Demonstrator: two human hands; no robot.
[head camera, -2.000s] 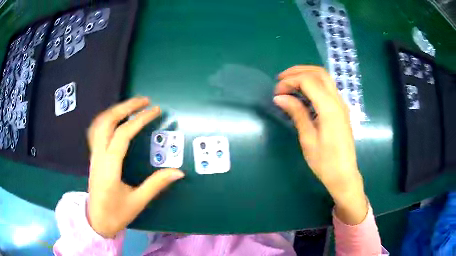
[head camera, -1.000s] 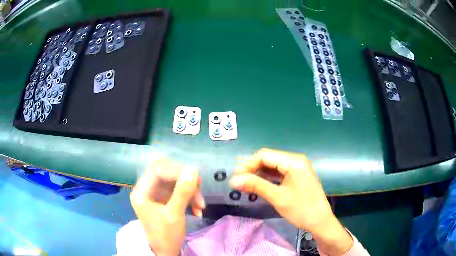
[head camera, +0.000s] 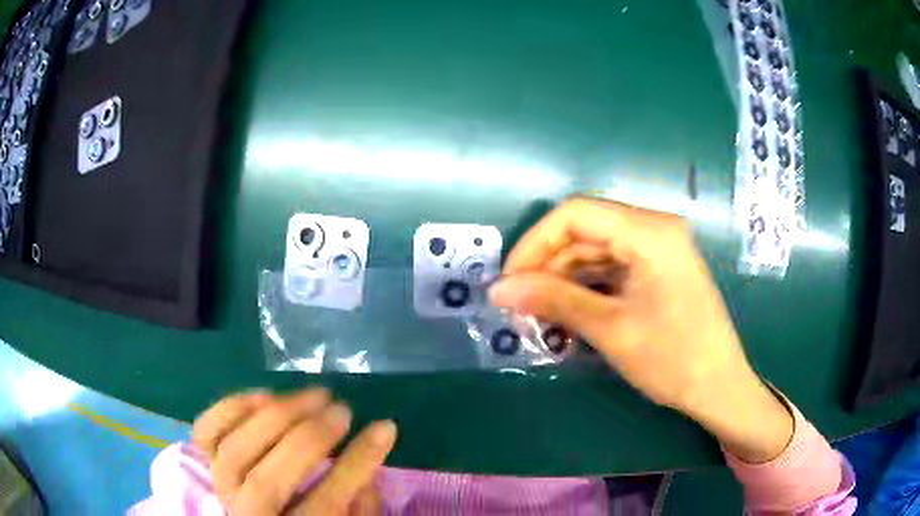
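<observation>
Two silver-white camera lens covers lie on the green bench, the left cover (head camera: 348, 234) and the right cover (head camera: 459, 240). A clear ring carrier strip (head camera: 404, 343) lies across the lower part of both. One black ring adhesive (head camera: 456, 293) shows over the right cover's lower left lens position; a few more rings sit at the strip's right end. My right hand (head camera: 615, 292) pinches the strip's right end with thumb and index finger. My left hand (head camera: 303, 454) is blurred, below the strip and off it, fingers apart and empty.
The black left tray (head camera: 151, 217) holds many covers, one alone in the near compartment. Long strips with two rows of black rings (head camera: 769, 131) lie at the upper right. The black right tray (head camera: 883, 292), cut off by the edge, holds a few covers.
The ring strip has moved from between my hands near the bench's front edge onto the two covers. My left hand is now off it; my right hand still holds its right end.
</observation>
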